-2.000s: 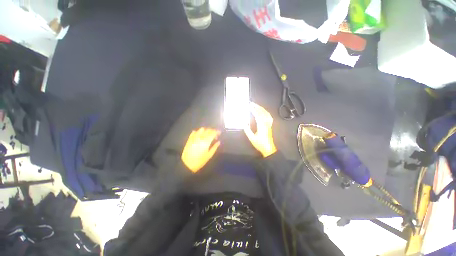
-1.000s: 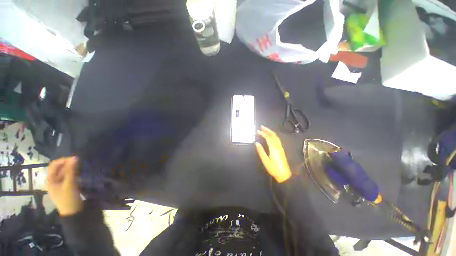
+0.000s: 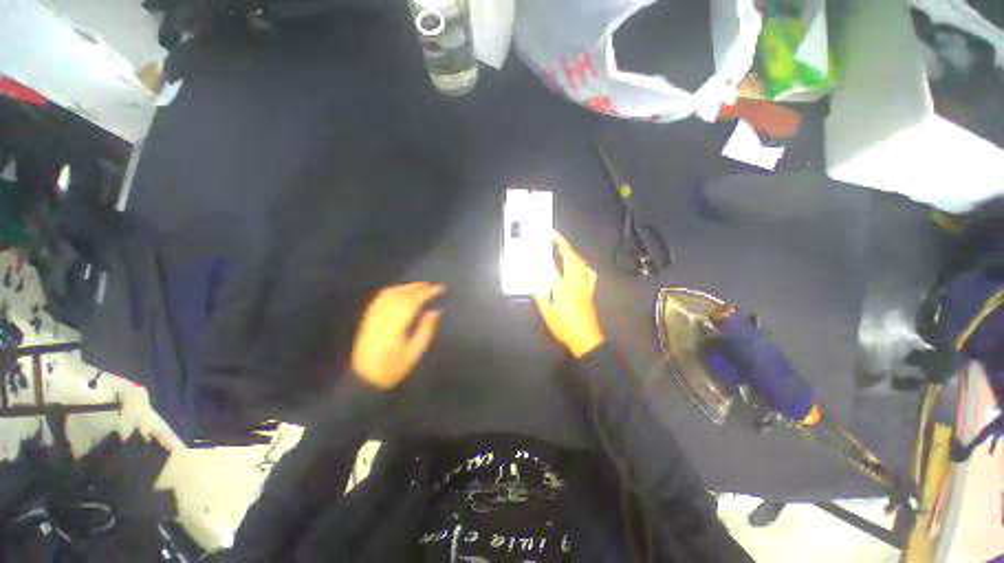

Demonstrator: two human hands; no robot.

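A smartphone [image 3: 527,242] with a bright white screen lies mid-table on the dark grey table cover [image 3: 661,176]. My right hand [image 3: 573,299] is at the phone's lower right edge, with fingers touching its side; I cannot tell whether it grips it. My left hand [image 3: 394,333] is left of the phone, over dark cloth, slightly blurred, with thumb and fingers apart and nothing visible in it. Black garment pieces [image 3: 297,242] lie to the left, with navy parts near the left edge. Their outlines are hard to see against the cover.
A steam iron [image 3: 732,357] with a blue-wrapped handle lies right of my right hand, its hose running right. Shears [image 3: 635,225] lie beyond it. A bottle [image 3: 446,50], a white carrier bag [image 3: 573,66], a green packet [image 3: 795,55] and a white box [image 3: 892,132] line the far side.
My left hand has come back from the left table edge toward the middle. My right hand has moved slightly onto the phone's edge. The view has shifted a little.
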